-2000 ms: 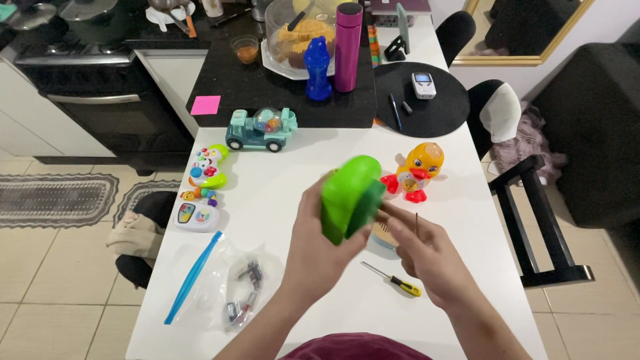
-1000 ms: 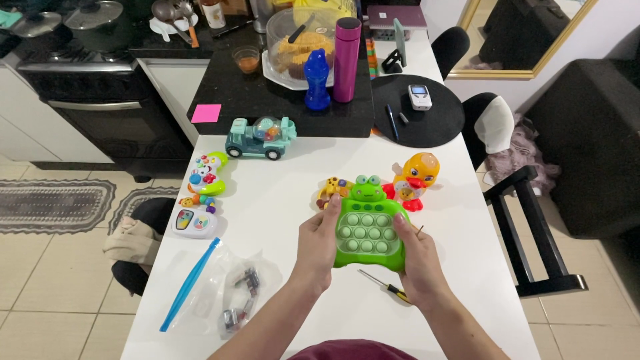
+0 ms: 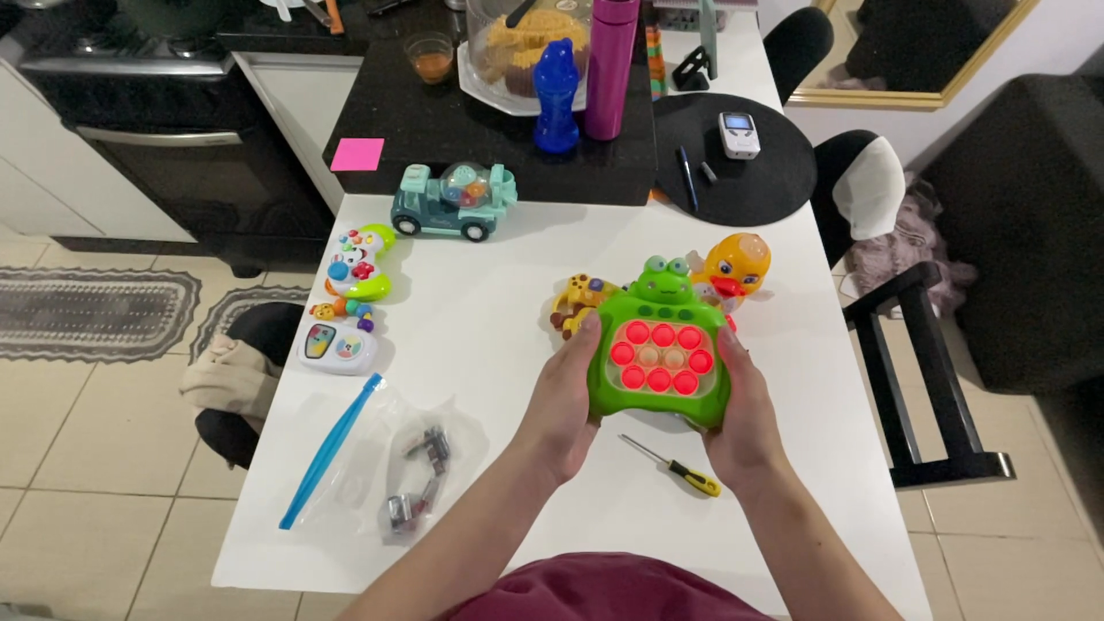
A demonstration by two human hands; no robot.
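Note:
A green frog-shaped electronic pop-it toy (image 3: 660, 407) is held upright over the white table, its front toward me, with most of its round buttons glowing red. My left hand (image 3: 561, 401) grips its left edge and my right hand (image 3: 749, 414) its right edge. Behind it, partly hidden, are a yellow giraffe-like toy (image 3: 586, 291) and an orange duck toy (image 3: 737, 260). Below it on the table lies a screwdriver with a yellow and black handle (image 3: 693, 478). Something round under the frog toy is mostly hidden.
At left lie a zip bag with a blue slider (image 3: 332, 450), small metallic items in plastic (image 3: 437, 448), a white toy (image 3: 338, 348) and a toy controller (image 3: 360, 263). A teal toy truck (image 3: 453, 203) stands near the black counter, which bears a blue bottle (image 3: 556, 99) and a pink bottle (image 3: 611, 73).
Two seconds ago the frog toy was tilted and blurred in my hands; it then came to face me. Its buttons, pale green one second ago, now mostly glow red.

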